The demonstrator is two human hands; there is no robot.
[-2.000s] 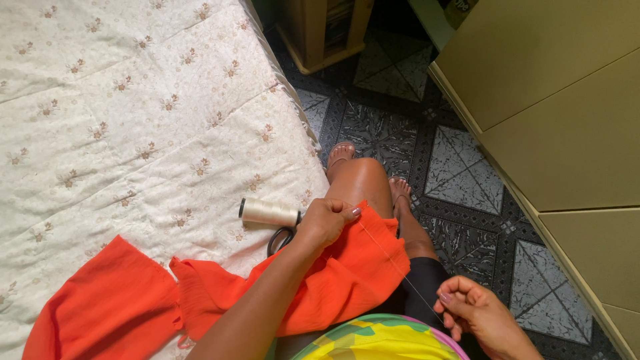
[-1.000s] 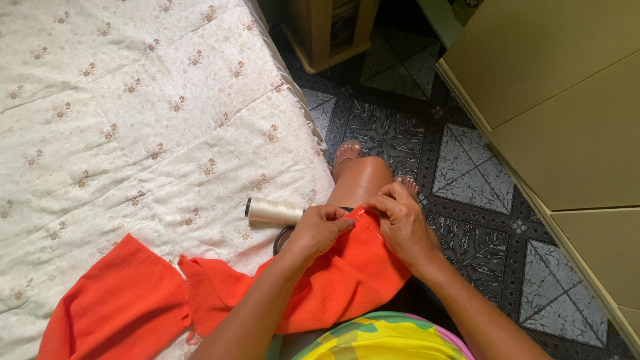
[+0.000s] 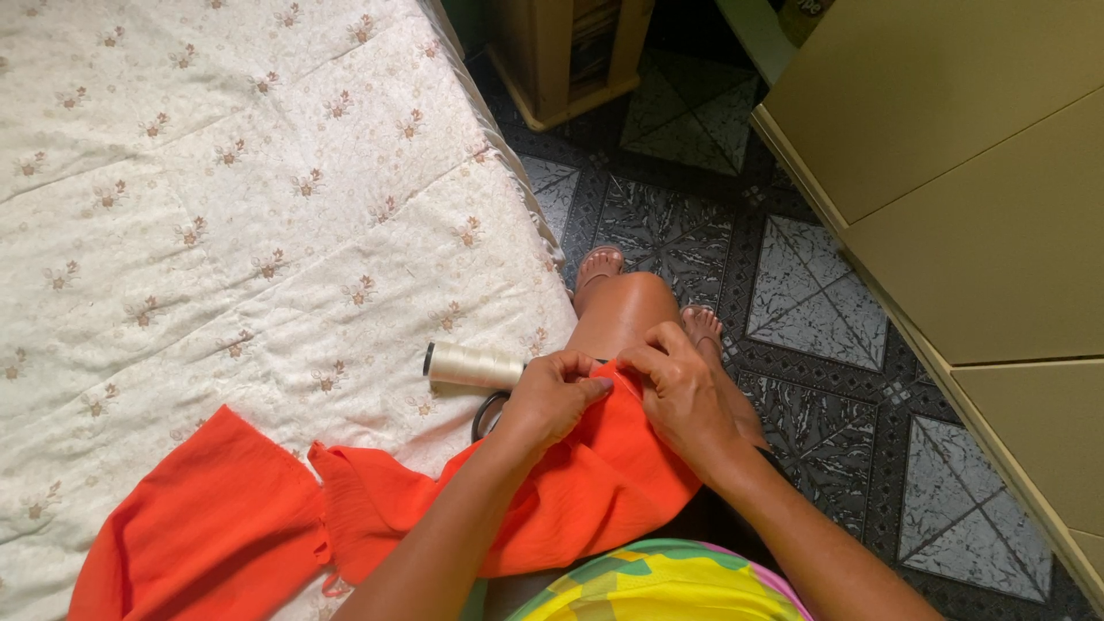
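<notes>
Orange-red fabric (image 3: 595, 492) lies across my lap and trails left onto the bed. My left hand (image 3: 556, 397) pinches its upper edge between thumb and fingers. Close beside it, my right hand (image 3: 677, 379) has its fingertips at the same edge; a needle cannot be made out there. A cone of cream thread (image 3: 474, 366) rests on its side on the bed, just left of my left hand. Below the cone shows a black loop (image 3: 488, 416), perhaps a scissors handle, partly hidden by my left wrist and the fabric.
The bed with a floral quilted cover (image 3: 259, 216) fills the left side. A beige panelled piece of furniture (image 3: 975, 190) stands at right. A wooden stand (image 3: 569, 69) is at the top, over a dark patterned tile floor (image 3: 811, 293).
Two seconds ago my right hand was low and to the right, drawing a thread out from the fabric. It has come up to the fabric's edge beside my left hand.
</notes>
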